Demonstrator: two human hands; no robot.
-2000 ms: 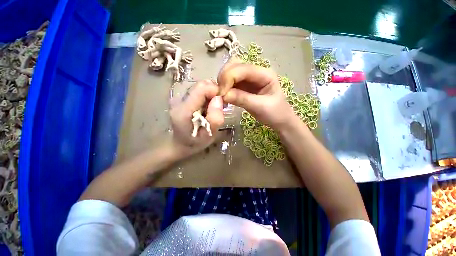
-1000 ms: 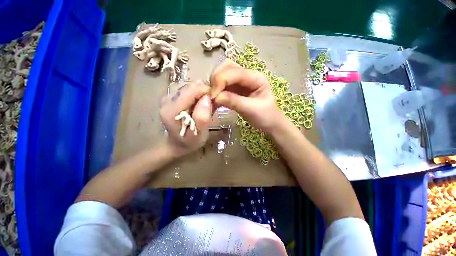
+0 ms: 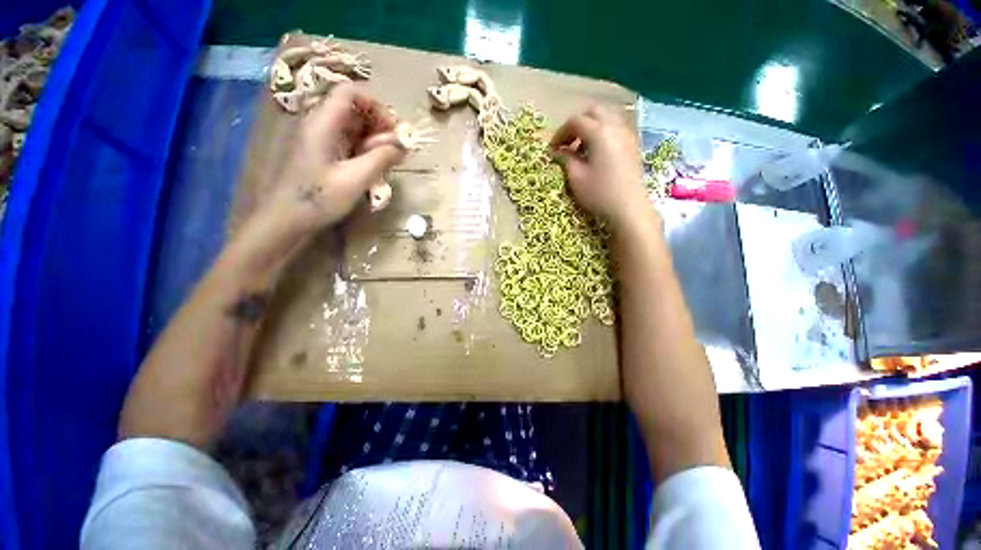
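Note:
My left hand [image 3: 339,156] is over the upper left of the brown cardboard board [image 3: 290,355] and grips a beige figure piece [image 3: 414,134]. Its splayed end sticks out past my fingertips; a rounded beige end shows below them. My right hand [image 3: 602,161] is at the upper right edge of the pile of yellow-green rings [image 3: 554,279], with thumb and fingertips close together. Whether they hold a ring cannot be told. More beige pieces lie heaped [image 3: 312,73] at the board's top left, partly behind my left hand. A few lie at the top middle [image 3: 463,86].
A small white knob [image 3: 417,226] is at the board's centre, near clear tape. A large blue bin [image 3: 75,269] stands at left. Right of the board are a red-pink item [image 3: 701,190], small green-yellow scraps [image 3: 662,156] and translucent bottles [image 3: 828,247]. Orange-yellow parts [image 3: 898,473] fill a crate at lower right.
My hands have come apart. The left moved up and left with a beige piece; the right moved up and right to the rings. The board's white knob is now uncovered, and the view has shifted.

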